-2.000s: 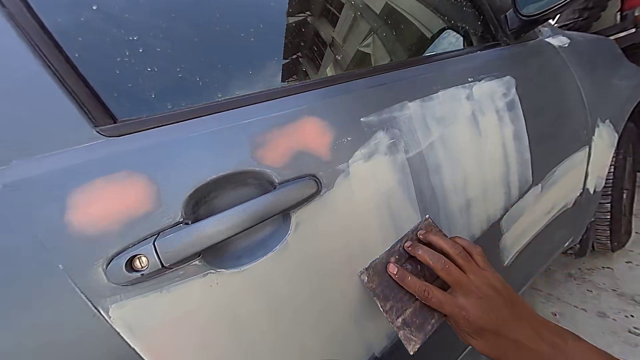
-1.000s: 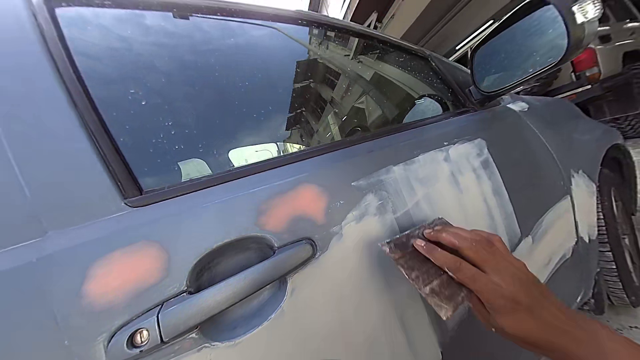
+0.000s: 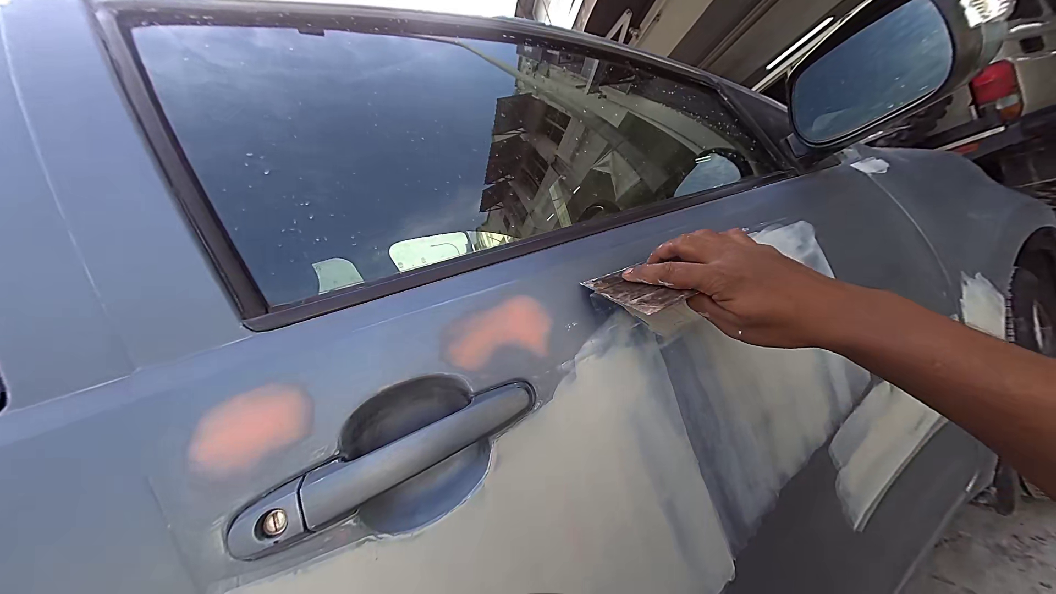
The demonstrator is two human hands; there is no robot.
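Note:
My right hand [image 3: 734,289] grips a thin, stained rectangular spreader [image 3: 639,294], its fingers on top and the thumb side beneath. Some pale filler shows under the spreader's lower edge. The tool is at the upper part of the grey-blue car door [image 3: 569,256], below the window. Cream body filler [image 3: 577,470] covers a broad area of the door right of and below the door handle [image 3: 421,454]. Two pinkish patches lie near the handle, one above it [image 3: 499,332] and one to its left [image 3: 251,429]. My left hand is not in view.
Above the door is the side window [image 3: 346,165], dotted with water drops. The wing mirror [image 3: 870,70] juts out at the upper right. Another filler patch [image 3: 883,445] lies low on the right, with a front wheel [image 3: 1033,309] beyond. Another vehicle's red tail light [image 3: 996,87] shows behind.
My right hand has moved up the door with the spreader, from the lower filler area to just below the window line. The view has tilted up, showing more of the window and the mirror.

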